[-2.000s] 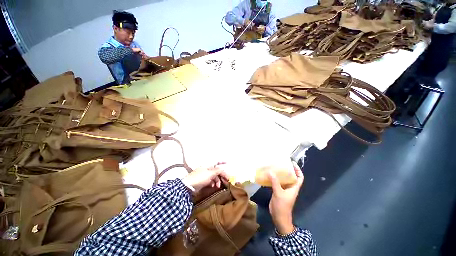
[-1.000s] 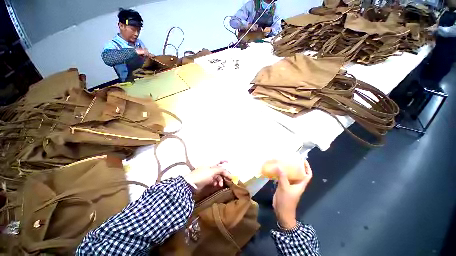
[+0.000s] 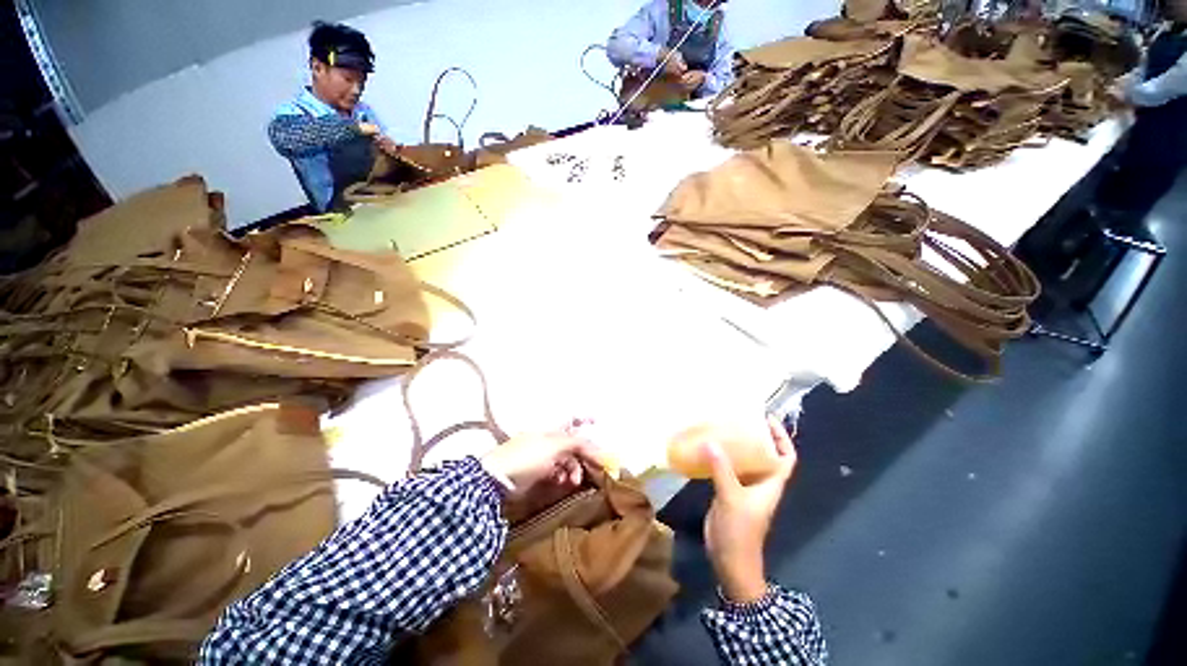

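Note:
A brown tote bag [image 3: 592, 553] lies at the table's near edge in front of me, one looped handle standing up on the white sheeting. My left hand [image 3: 553, 466] pinches a small yellowish zipper end tab [image 3: 601, 458] at the bag's opening. My right hand [image 3: 749, 488] holds an amber glue bottle [image 3: 713, 450] lying sideways, its nozzle end towards the tab. The pale nozzle is washed out against the bright sheet, so I cannot tell whether it touches the tab.
A large heap of brown bags [image 3: 280, 312] lies at the left. A smaller stack [image 3: 781, 215] has handles over the right table edge. Another heap [image 3: 937, 78] is at the far right. A green board [image 3: 404, 224] and dark specks lie farther back. People work across the table. A stool [image 3: 1117, 280] stands right.
Since one second ago my right hand and the bottle have moved slightly left, nearer the tab. My left hand still pinches the tab in about the same place.

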